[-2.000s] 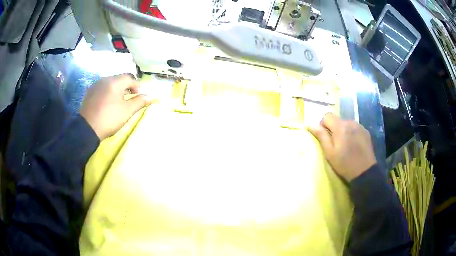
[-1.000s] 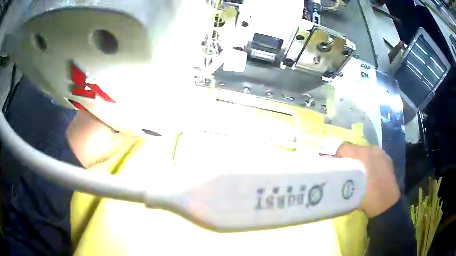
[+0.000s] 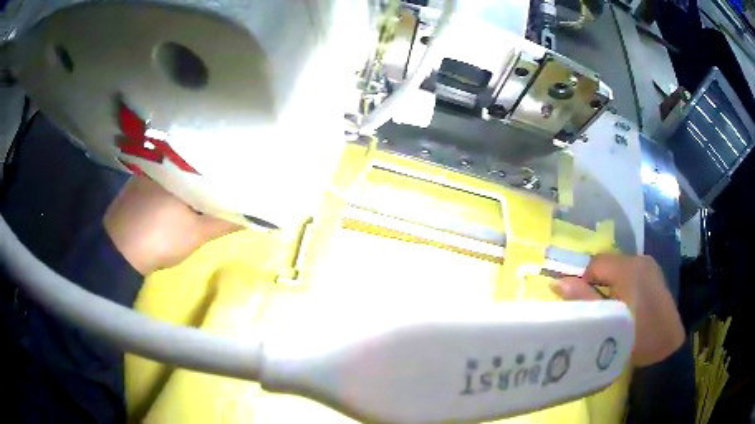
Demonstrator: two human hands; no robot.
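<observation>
The yellow bag panel [image 3: 199, 290] lies under the sewing head, its upper edge at the pattern clamp [image 3: 526, 240], a pale frame faced with yellow tape. My left hand [image 3: 161, 224] is at the panel's upper left edge; its fingertips are hidden behind the sewing head. My right hand [image 3: 633, 294] is at the panel's upper right corner beside the clamp, thumb and fingers close together at the edge; the lamp hides part of the hand. Glare washes out the middle of the panel.
The white sewing head [image 3: 240, 108] overhangs the upper left. The LED lamp [image 3: 464, 356] and its neck cross the foreground and block the lower panel. A control panel [image 3: 714, 141] stands at upper right. A strap bundle [image 3: 710, 364] stands at lower right.
The view has moved in closer to the head and clamp, so the lamp now covers the lower middle. Both hands remain at the panel's upper sides. The clamp and panel edge show more clearly.
</observation>
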